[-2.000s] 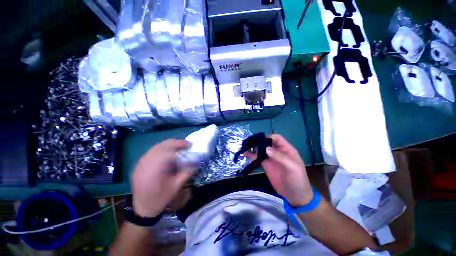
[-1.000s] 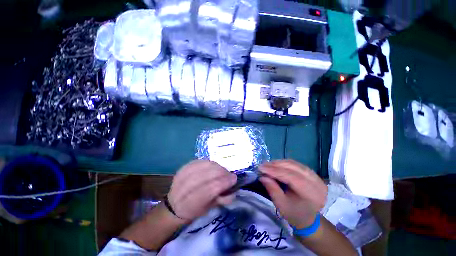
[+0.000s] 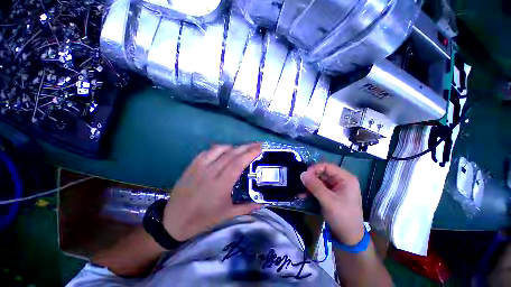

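Note:
The white housing point(image 3: 270, 174) lies on its crinkled clear bag near the bench's front edge, inner face up. The black adhesive gasket point(image 3: 293, 173) sits inside it around the white central rectangle. My left hand point(image 3: 210, 182) is around the housing's left side, with fingers at the top and thumb at the bottom edge. My right hand point(image 3: 335, 190) pinches the gasket's right end with thumb and index finger at the housing's right rim. The exact contact under the fingertips is hidden.
Behind stand bagged housings point(image 3: 204, 60) in rows. The screw feeder point(image 3: 392, 92) is at back right, with the release liner stack point(image 3: 417, 179) beside it. A parts tray point(image 3: 78, 143) heaped with wired components is at left. More bagged housings point(image 3: 469, 179) lie far right.
The view has moved closer and tilted. The housing, earlier on its bag beyond my hands, is now between them. The black gasket has gone from my hands into the housing.

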